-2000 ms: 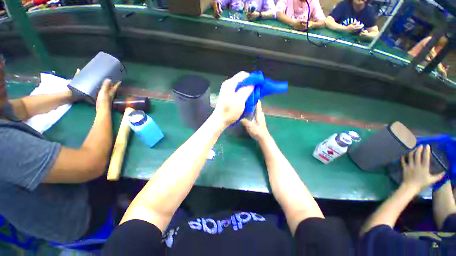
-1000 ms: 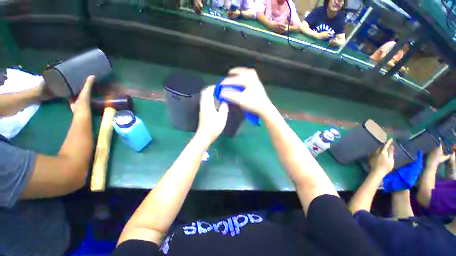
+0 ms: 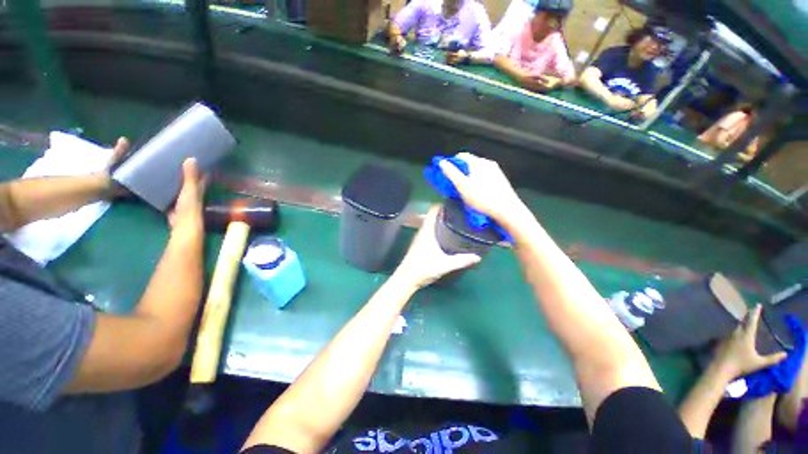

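A grey speaker unit (image 3: 462,238) with a dark top is in front of me over the green bench. My left hand (image 3: 432,255) grips its side, thumb across the near face. My right hand (image 3: 483,188) holds a bunched blue cleaning cloth (image 3: 478,218) on the unit's top, and part of the cloth sticks out to the left of the hand. The unit's lower part is partly hidden by my left hand and forearm. A second speaker unit (image 3: 372,232) stands upright just left, glossy black end up.
A light-blue bottle (image 3: 276,273) and a rubber mallet (image 3: 215,301) are at left. A left neighbour holds a grey unit (image 3: 177,156) near a white sheet (image 3: 66,199). At right are a white bottle (image 3: 627,309), a lying unit (image 3: 693,312) and a neighbour's hands. People sit opposite.
My left hand has moved from the unit's top to its side. My right hand has spread the cloth over the top. The camera view has shifted, so bench items appear further right.
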